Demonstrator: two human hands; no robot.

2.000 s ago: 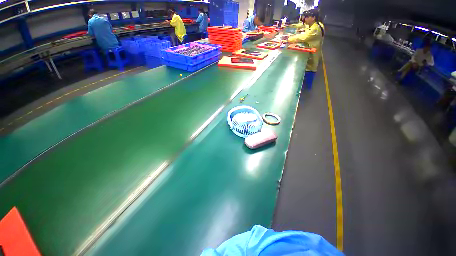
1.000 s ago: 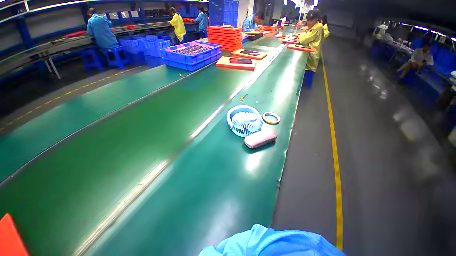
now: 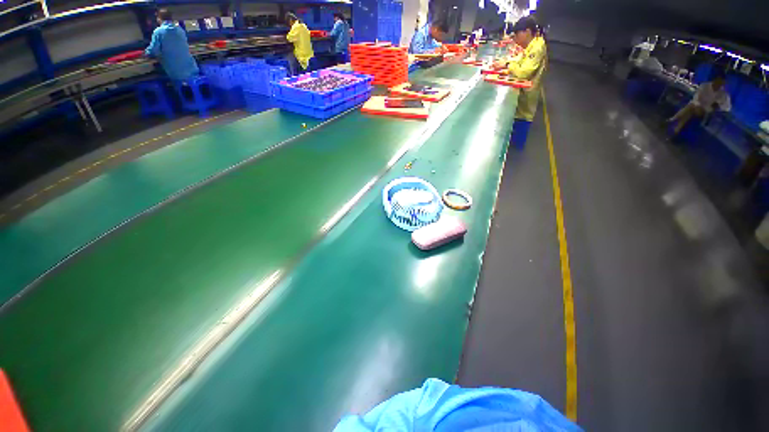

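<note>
Neither of my hands is in the picture. A light-blue sleeve point(image 3: 459, 412) shows at the bottom edge; its hand is not visible. In front of me a light-blue slatted round fan point(image 3: 412, 204) lies on the green line. A yellowish tape roll point(image 3: 457, 199) lies to its right. A pink oblong case point(image 3: 439, 234) lies just below the fan. A corner of a red-orange tray point(image 3: 10, 409) is cut off at the lower left edge.
Farther along are a blue crate point(image 3: 324, 101) holding parts, stacked red-orange trays point(image 3: 379, 65) and a tray bearing a dark tablet point(image 3: 396, 108). A person in yellow point(image 3: 528, 67) works on the right side. A metal strip point(image 3: 253, 302) divides the line. Grey floor lies to the right.
The red-orange tray at the lower left has slid farther out of the picture. The far tray with the tablet has shifted slightly left. The sleeve has barely moved.
</note>
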